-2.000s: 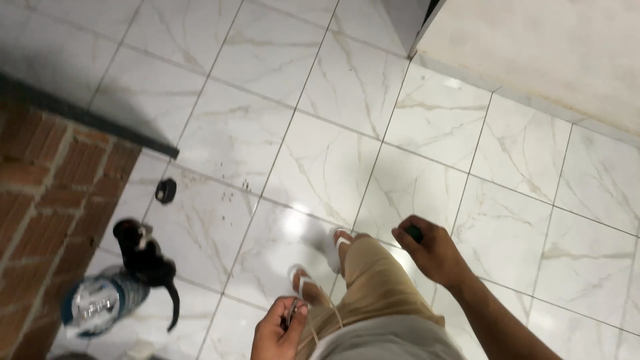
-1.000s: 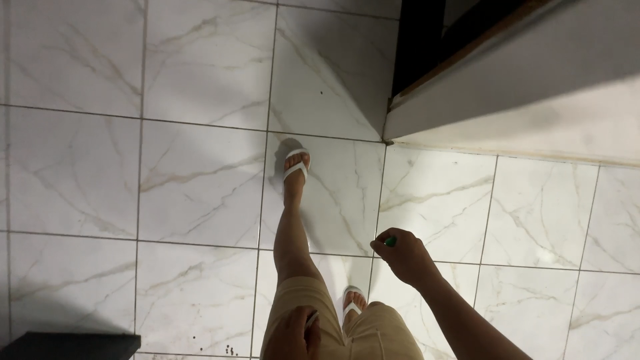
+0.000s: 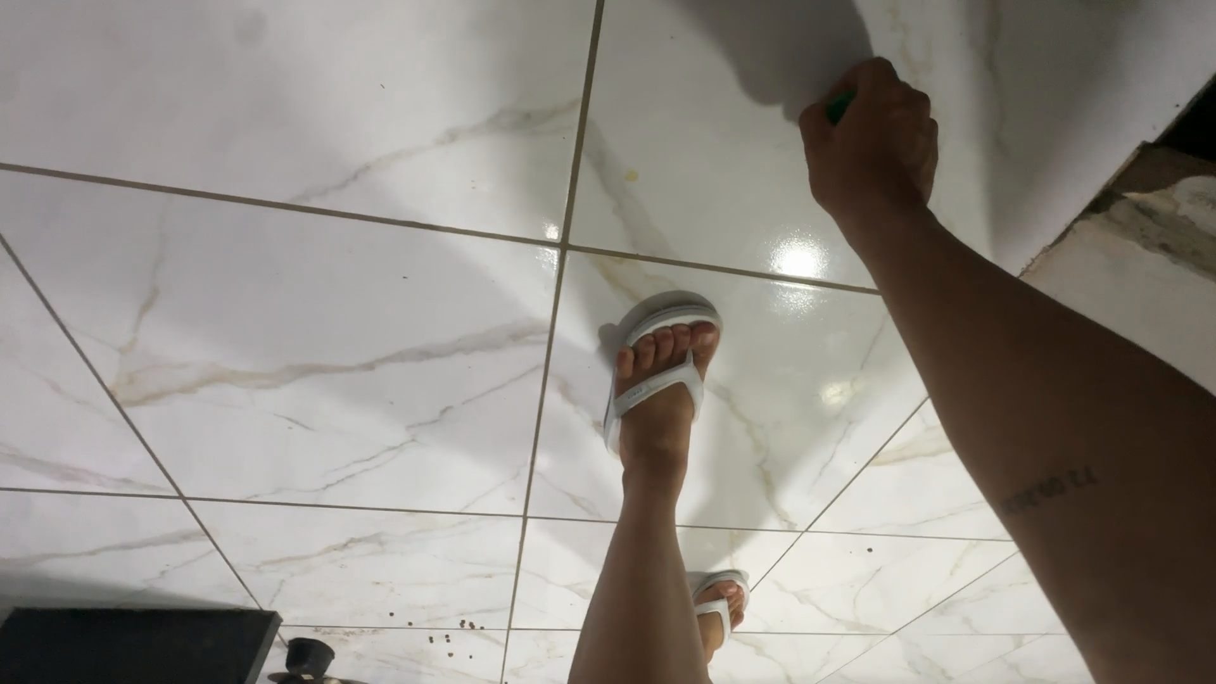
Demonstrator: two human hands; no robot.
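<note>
My right hand [image 3: 874, 138] is at the upper right, closed around a small green object [image 3: 840, 106]; only a bit of it shows between thumb and fingers, so its kind is unclear. The hand is above the marble-look tile floor [image 3: 361, 285], with its shadow falling beside it. My left hand is out of the frame. Below and left of the right arm, a foot in a white flip-flop [image 3: 660, 385] rests on the tiles, and the other foot in its flip-flop [image 3: 724, 608] is lower down.
A dark flat-topped edge [image 3: 133, 646] juts in at the lower left. Beside it is a small black cup-like container [image 3: 309, 655], with several dark crumbs [image 3: 465, 625] scattered on the floor. A rough-edged wall base [image 3: 1130, 218] stands at the right.
The view has shifted a lot as I walk. My left hand, seen earlier low in the frame, has left the view. The right hand, still around the green object, now appears higher up.
</note>
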